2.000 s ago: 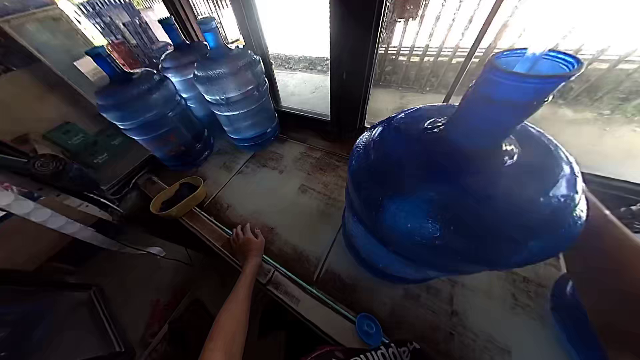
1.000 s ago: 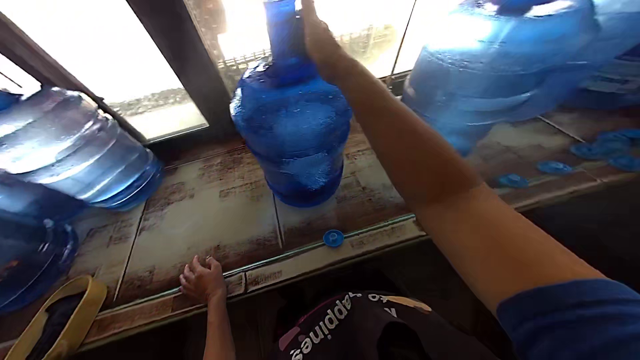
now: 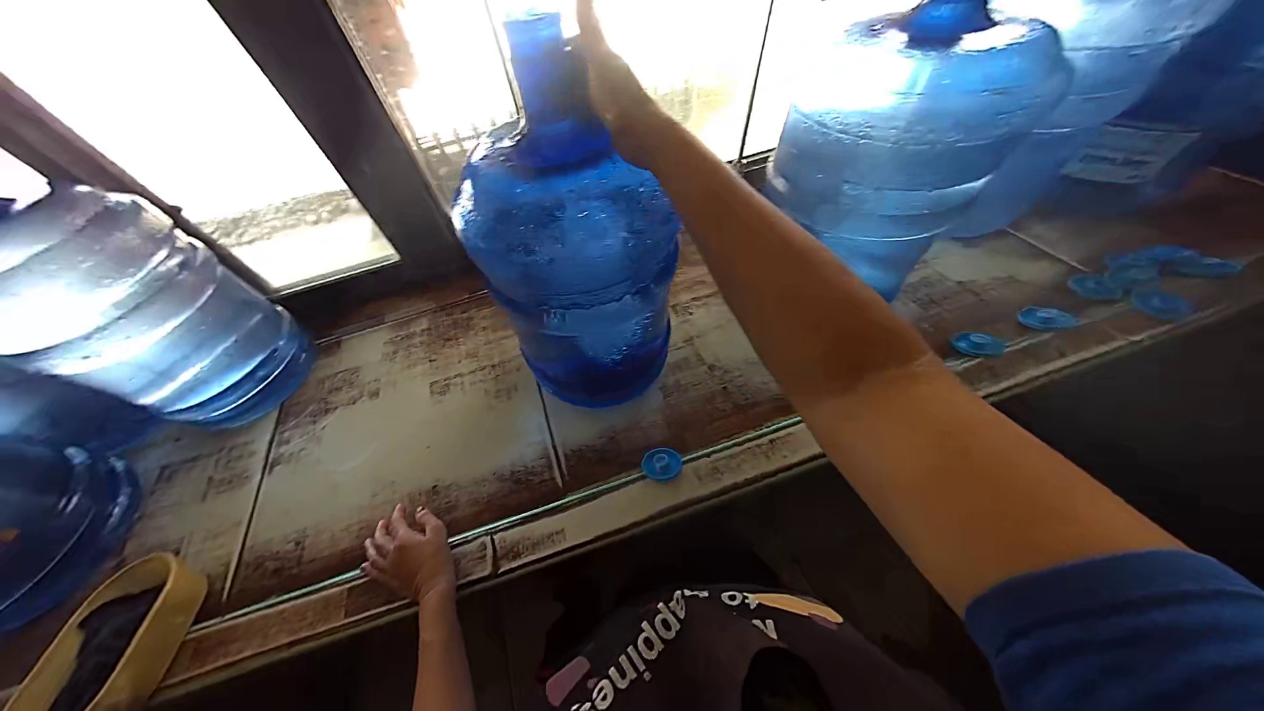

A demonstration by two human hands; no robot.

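A blue plastic water jug (image 3: pixel 583 267) stands upright on the tiled ledge by the window. My right hand (image 3: pixel 617 94) is against the right side of its neck, its fingertips cut off by the top of the view; whether they grip is unclear. My left hand (image 3: pixel 407 551) rests on the ledge's front edge, fingers apart, holding nothing. A round blue cap (image 3: pixel 662 463) lies on the edge between this hand and my right arm, in front of the jug. Another large blue jug (image 3: pixel 908 148) stands to the right, with more behind it.
Clear-blue jugs (image 3: pixel 168 306) and a darker one (image 3: pixel 59 523) are at the left. A yellow strap-like loop (image 3: pixel 183 602) with dark material inside lies at the lower left. Several blue caps (image 3: pixel 1096 285) lie on the right of the ledge. Dark printed cloth (image 3: pixel 691 652) shows below.
The blue jug, close to the camera two seconds ago, now stands on the ledge. My right hand has come to its neck. My left hand stays on the edge. The view has swung right.
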